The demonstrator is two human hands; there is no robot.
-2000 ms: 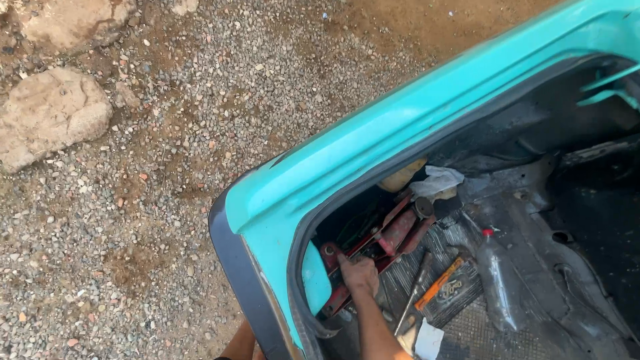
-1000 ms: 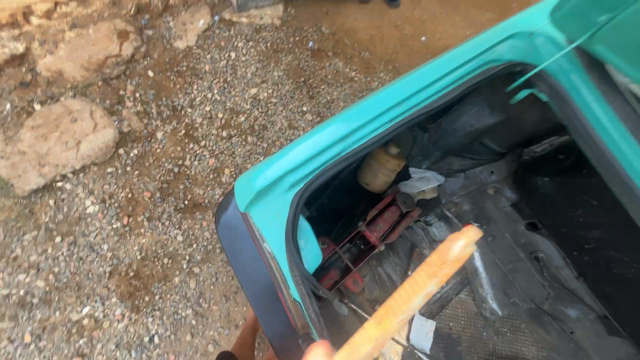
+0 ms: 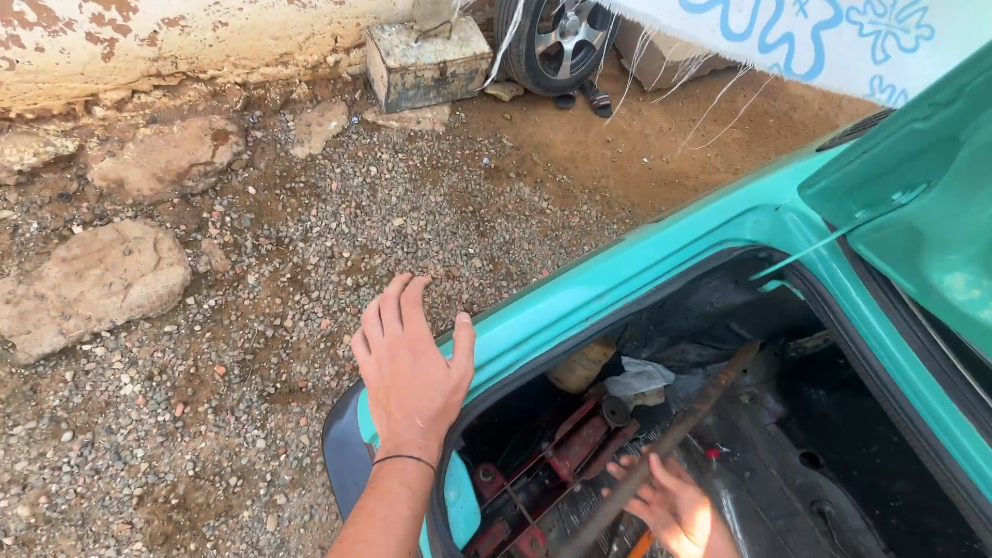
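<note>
My left hand hovers empty beside the turquoise car's rear edge, fingers spread and slightly curled. In my right hand lies a long rusty metal bar, held slantwise over the open trunk, its far end toward the trunk's inner side. Below it in the trunk sits a red floor jack. Beyond the jack are a yellowish plastic container and a crumpled pale plastic bag. A clear plastic bottle with a red cap and an orange object are partly covered by the right hand and bar.
The trunk's turquoise rim borders gravel ground with flat rocks. Farther off, a worn metal box and a car wheel stand near the wall, with sandals beside the wheel. The raised trunk lid is at right.
Two seconds ago a hand was on the red jack. The bar, lifted across the trunk one second ago, is now in my right hand. My left hand has come up into view. The view has tilted upward.
</note>
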